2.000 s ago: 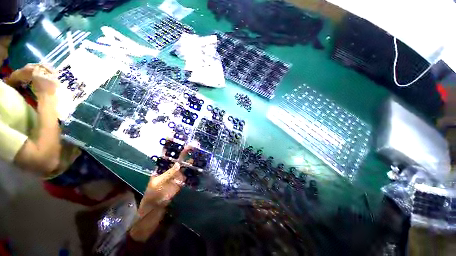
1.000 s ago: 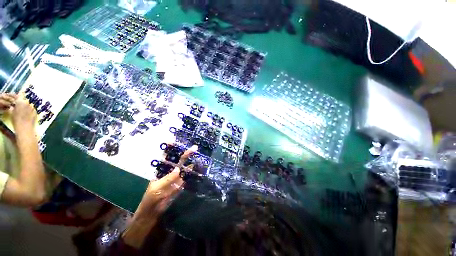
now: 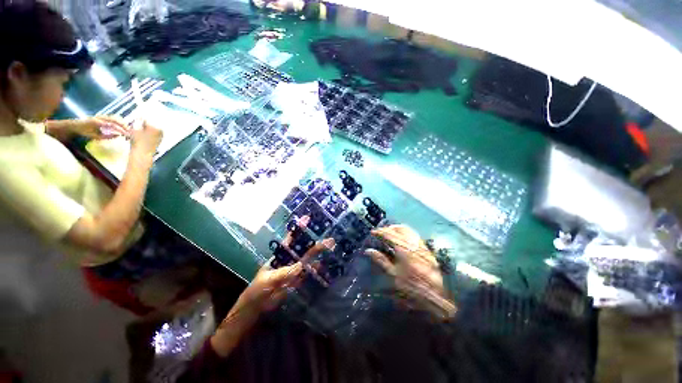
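A clear blister tray (image 3: 318, 198) with small black parts in its pockets lies in front of me. My left hand (image 3: 280, 277) holds its near left side, with fingers over the edge among black parts (image 3: 288, 253). My right hand (image 3: 411, 265) is bent over the tray's right side, close to black parts; it is blurred, and whether it pinches anything is hidden. Pairs of black ring-like parts (image 3: 349, 185) stand along the tray's far side. Loose black parts lie on a white paper sheet (image 3: 258, 206) and a clear tray (image 3: 196, 170) further left.
A filled tray (image 3: 366, 116), a white packet (image 3: 306, 108) and an empty blister tray (image 3: 464, 187) lie beyond. A whitish bagged block (image 3: 587, 194) and clear bags (image 3: 628, 269) are at right. Another person (image 3: 67, 179) works at left. Black heaps (image 3: 385, 63) lie at the far side.
My right hand has come into view over the tray's right side. My left hand remains at the tray's near left side. The view has shifted, showing more of the other person.
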